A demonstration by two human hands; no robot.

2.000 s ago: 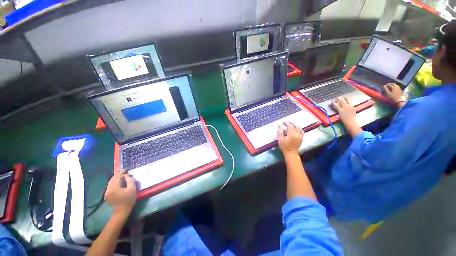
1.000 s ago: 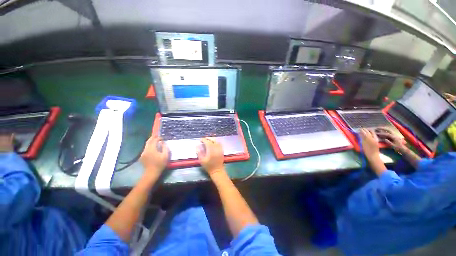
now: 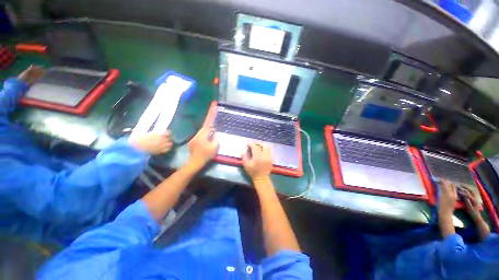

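Observation:
An open silver laptop (image 3: 253, 128) lies in front of me on a red carrier tray (image 3: 286, 170). Its screen (image 3: 254, 82) shows a white window with a blue box. My left hand (image 3: 203, 146) rests at the left front corner of the laptop and tray; it is blurred, and whether it grips the edge is unclear. My right hand (image 3: 257, 160) lies on the palm rest near the touchpad, fingers bent, and hides part of it. It holds nothing that I can see.
A second laptop (image 3: 377, 161) stands to the right, a third (image 3: 448, 169) beyond it with another person's hands on it. At left, a neighbour's hand (image 3: 155, 143) is at the white bands (image 3: 164, 104). Another laptop (image 3: 68, 82) is far left. A white cable (image 3: 311, 164) loops right.
My view has turned left. My right hand has gone from the second laptop to the near one. The neighbour's arm at left has reached to the white bands. The second laptop's screen now shows a blue box.

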